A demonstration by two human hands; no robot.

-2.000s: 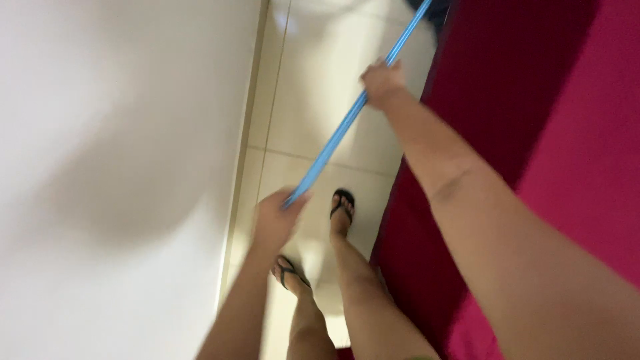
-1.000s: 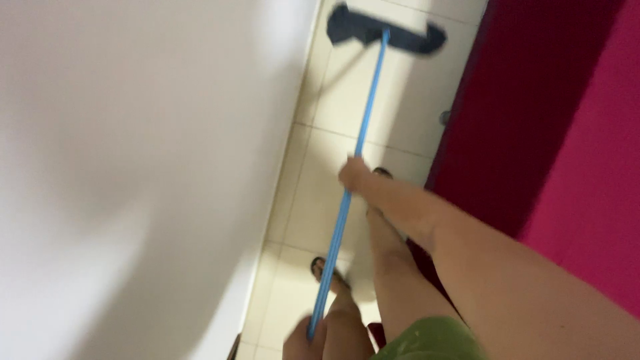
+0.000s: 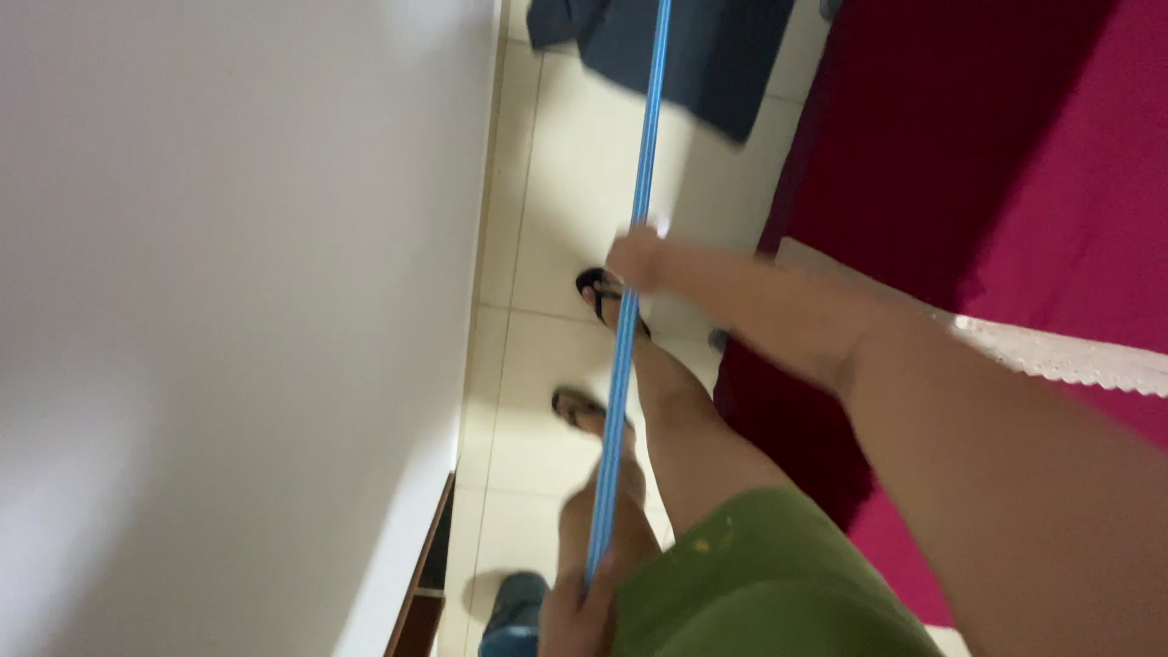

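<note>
A blue pole (image 3: 646, 146) runs from the top edge down through the middle of the view. My right hand (image 3: 637, 259) is closed around its middle, above one flip-flop (image 3: 598, 290). Near the bottom edge my left hand (image 3: 579, 607) grips the pole's lower end, beside the green shorts (image 3: 757, 584). At the top, a dark grey cloth or mat (image 3: 684, 64) lies behind the pole, with a darker piece (image 3: 552, 20) at its left. The pole's far end is out of view, so whether it joins them cannot be told.
A white wall (image 3: 274, 274) borders the tiled floor (image 3: 547, 356) on the left. At the right is a bed-like surface with a crimson cover (image 3: 922, 137) and a lace-edged white strip (image 3: 1077, 354). A teal object (image 3: 516, 616) and a brown wooden edge (image 3: 424, 570) appear low down.
The dark broom or mop head seen one second ago at the pole's far end is no longer plainly visible. The dark grey cloth has come into view. Both hands remain on the pole.
</note>
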